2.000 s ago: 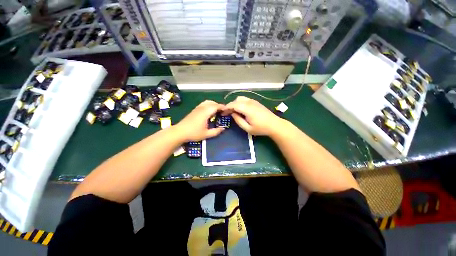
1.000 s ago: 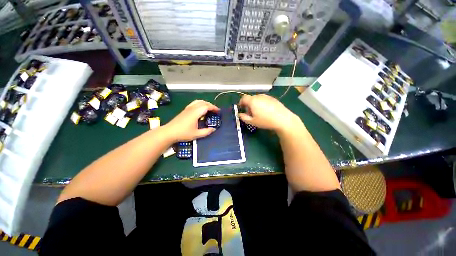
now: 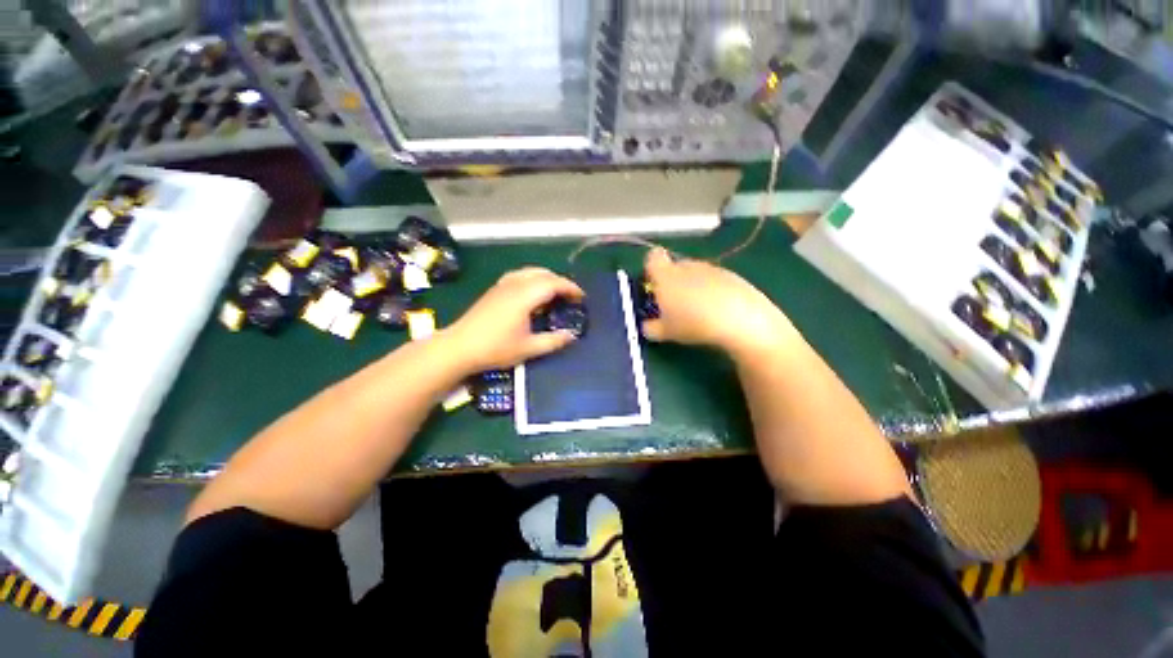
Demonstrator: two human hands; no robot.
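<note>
My left hand holds a black smartwatch between thumb and fingers over the upper left of the dark test pad with its white border. My right hand is at the pad's upper right edge, its fingers on another small dark unit, which is partly hidden. A smartwatch with a lit icon grid lies left of the pad, with a tag beside it. A pile of loose black units with white and yellow tags lies further left.
The grey tester stands behind on a beige stand. A thin cable runs from its front to behind the pad. A white blister tray is at left, a white tray stack at right, and rear trays behind left.
My hands were together on one lit watch; they have moved apart, the right hand to the pad's right edge with a unit. The watch in my left hand no longer shows its icon grid clearly.
</note>
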